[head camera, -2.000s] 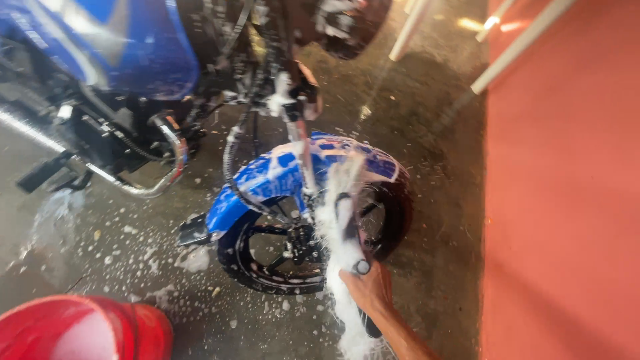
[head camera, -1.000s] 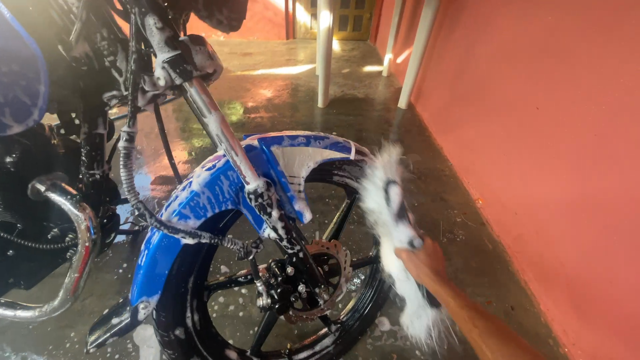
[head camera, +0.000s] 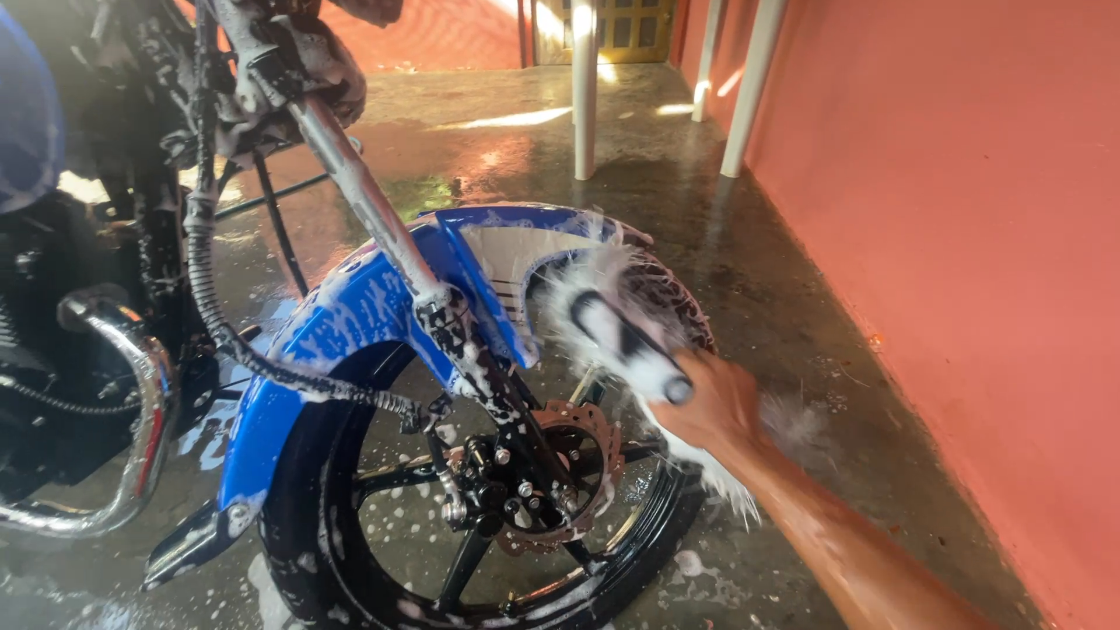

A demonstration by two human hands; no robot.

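Observation:
My right hand [head camera: 717, 398] grips the black handle of a soapy brush with long white bristles [head camera: 604, 289]. The bristles press on the upper right of the motorcycle's front tire [head camera: 669, 302], beside the rear edge of the white panel on the blue front fender [head camera: 350, 306]. Foam streaks cover the fender and the fork tube [head camera: 359, 188]. Below the brush are the brake disc [head camera: 604, 437] and the black spoked wheel [head camera: 468, 560]. My left hand is out of view.
A chrome crash bar [head camera: 144, 420] curves at the left. An orange-red wall [head camera: 945, 219] runs along the right. White legs [head camera: 584, 105] stand on the wet concrete floor [head camera: 770, 542] behind the wheel. A door [head camera: 626, 31] shows at the back.
The brush in my right hand has moved left, from beyond the tire's right side onto the tire near the fender. The view has tilted up and come nearer since the oldest frame.

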